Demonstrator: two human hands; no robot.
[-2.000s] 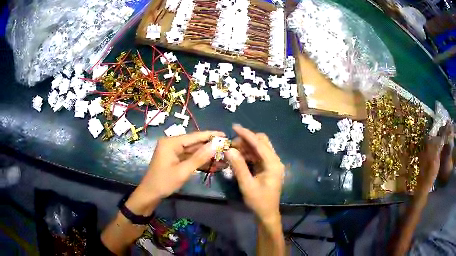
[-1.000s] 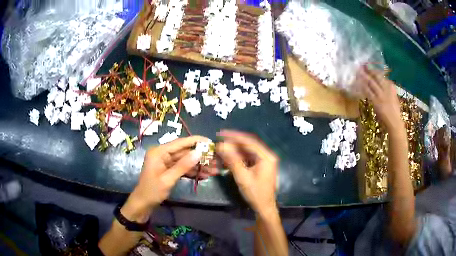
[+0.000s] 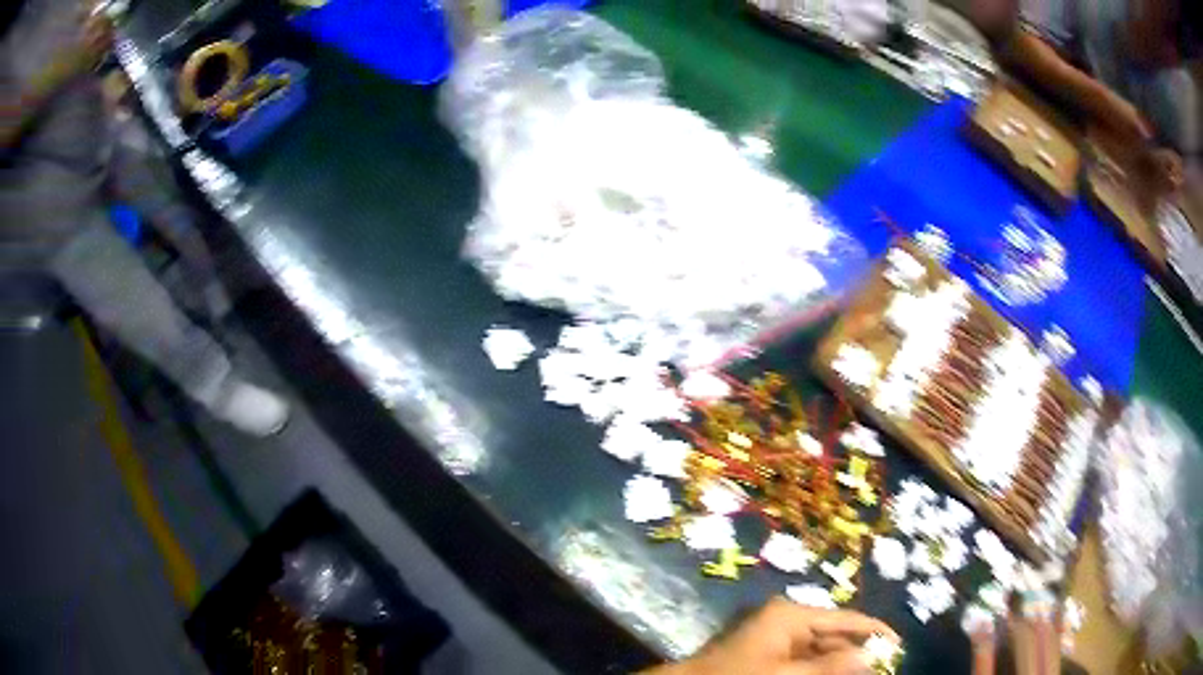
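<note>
My left hand (image 3: 789, 644) is at the bottom edge, partly cut off, its fingers closed on a small white housing with gold metal (image 3: 881, 651). Blurred fingers of my right hand (image 3: 1016, 649) show at the bottom edge, by loose white housings (image 3: 934, 528); whether they hold one I cannot tell. A tangled pile of brass contacts with red wires (image 3: 778, 475) lies beyond my left hand. Flatter white pieces (image 3: 594, 376) lie at its left. A cardboard tray (image 3: 910, 429) holds rows of white modules and red-brown wires.
A large clear bag of white parts (image 3: 633, 198) lies beyond the pile. A smaller bag (image 3: 1141, 501) is at right. A blue sheet (image 3: 910, 172), blue basket (image 3: 264, 112) and yellow ring (image 3: 214, 77) lie farther off. A black bin (image 3: 317, 593) stands below. Other people are at both sides.
The view has swung left, so the bench items appear shifted right and tilted. My hands are now at the bottom edge and farther apart. The left still holds the small piece.
</note>
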